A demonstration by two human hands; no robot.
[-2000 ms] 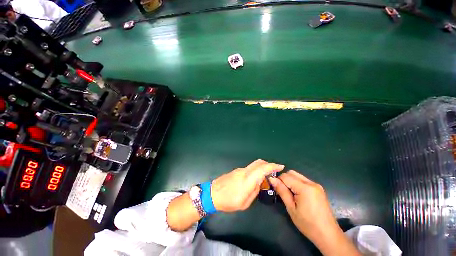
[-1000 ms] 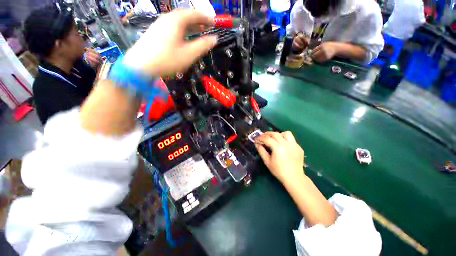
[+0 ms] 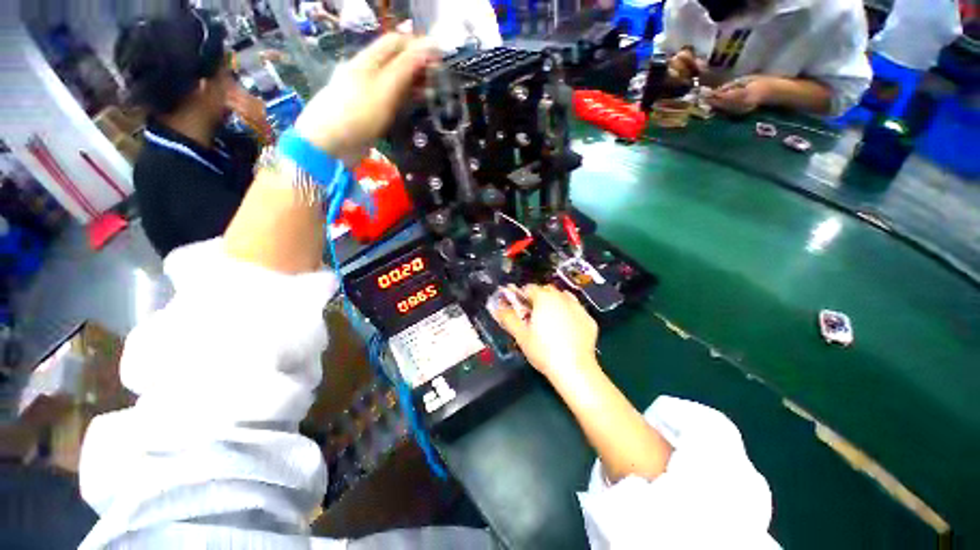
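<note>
The black fixture (image 3: 494,140) stands ahead of me with its levers and posts upright. A unit with a dark screen (image 3: 604,294) lies in the right nest. My right hand (image 3: 553,333) is low at the left nest, its fingertips on a small pale housing (image 3: 501,302), which they partly cover. My left hand (image 3: 365,95) is raised at the upper left of the fixture, fingers curled; what it holds, if anything, is hidden. A red clamp handle (image 3: 609,114) sticks out at the upper right.
Two red readouts (image 3: 402,273) are on the fixture's front. A pale unit (image 3: 835,327) lies on the green belt (image 3: 731,231) at right. A person in black (image 3: 193,177) is at left; a white-coated person (image 3: 801,54) works across the belt. A blue cord (image 3: 400,387) hangs by the fixture.
My right hand has moved from the right nest to the left one. The screened unit now shows in the right nest. One red handle has swung up to the right. The lower readout has changed.
</note>
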